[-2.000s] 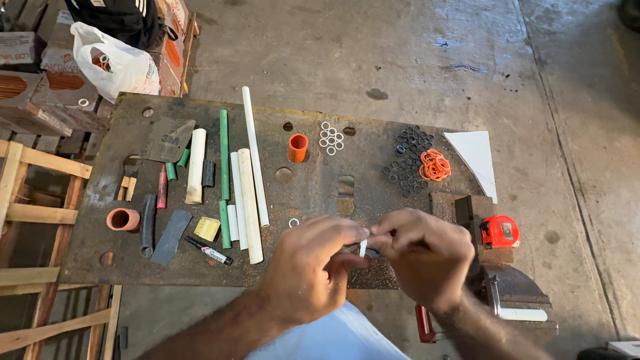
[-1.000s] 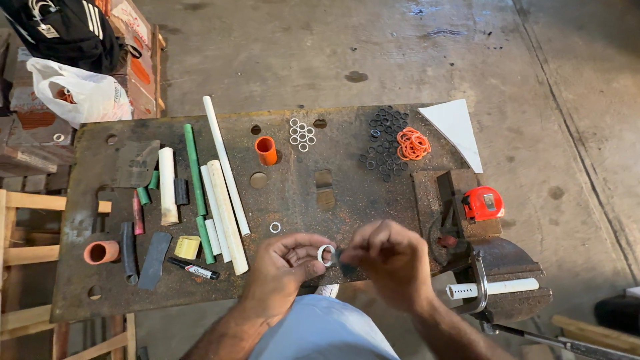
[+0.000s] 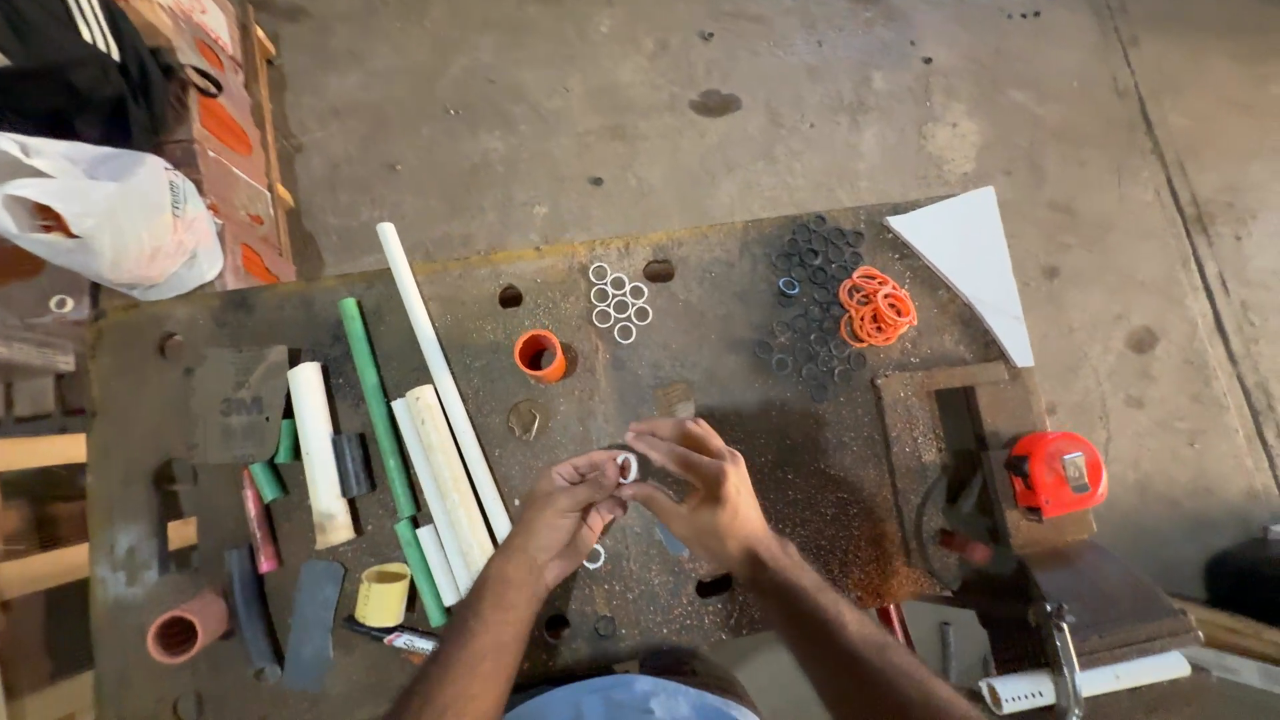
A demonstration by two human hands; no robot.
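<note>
Between the thumb and fingers of my left hand [image 3: 572, 508] is a small white plastic ring [image 3: 627, 468], held upright over the workbench. My right hand [image 3: 695, 480] is at the ring's right side, thumb and fingers apart around it; whether they touch it I cannot tell. Another white ring [image 3: 594, 556] lies on the bench just below my left hand. Farther up sits a cluster of white rings [image 3: 620, 288], with an orange pipe piece [image 3: 540, 356] standing to its left. Black rings [image 3: 815, 250] and orange rings [image 3: 878, 308] are heaped at the upper right.
White pipes [image 3: 440, 375] and green pipes [image 3: 377, 405] lie left of my hands, near a yellow pipe piece [image 3: 382, 596] and a black marker [image 3: 400, 636]. At right are a red tape measure [image 3: 1058, 474], a bench vise [image 3: 1110, 605], a perforated white pipe [image 3: 1130, 675] and a white triangular sheet [image 3: 970, 265].
A dark piece seen at my right fingertips one second ago no longer shows there. My right hand's fingers have spread beside the white ring. The view has shifted.
</note>
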